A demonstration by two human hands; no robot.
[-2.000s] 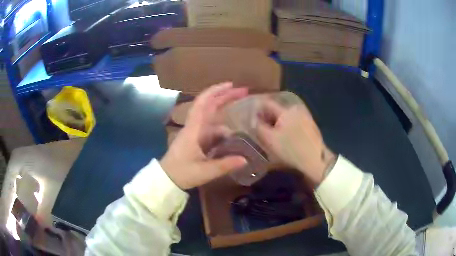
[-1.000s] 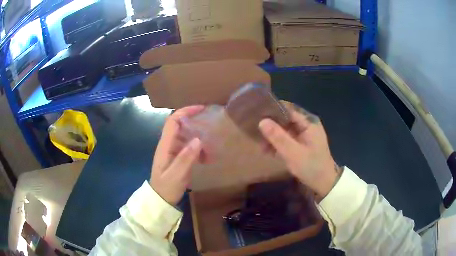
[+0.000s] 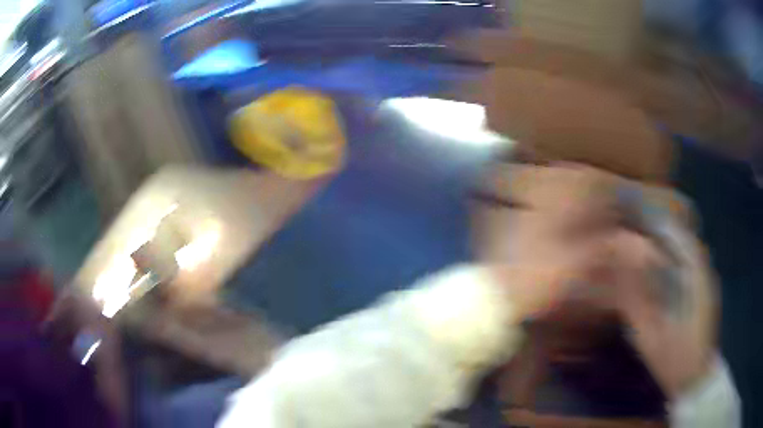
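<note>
The view is heavily blurred. My left hand point(image 3: 552, 242) and my right hand point(image 3: 657, 309) are close together over the open mailer box point(image 3: 577, 109), at the right of the view. A greyish, blurred thing point(image 3: 669, 242) shows at my right hand; it may be the flat device or its clear bag, I cannot tell which. The fingers of both hands blur together, so their hold is unclear. Dark contents show in the box below my hands.
The dark table top point(image 3: 376, 226) lies left of the box. A yellow-rimmed waste bag point(image 3: 293, 134) hangs at its far left side. A cardboard-covered side table point(image 3: 243, 201) with glare is at left, beside a person in purple point(image 3: 42, 368). Blue racking stands behind.
The view has swung left, so the box and my hands now appear further right. My hands, apart one second ago, are now close together. The purple-clothed person has come into view.
</note>
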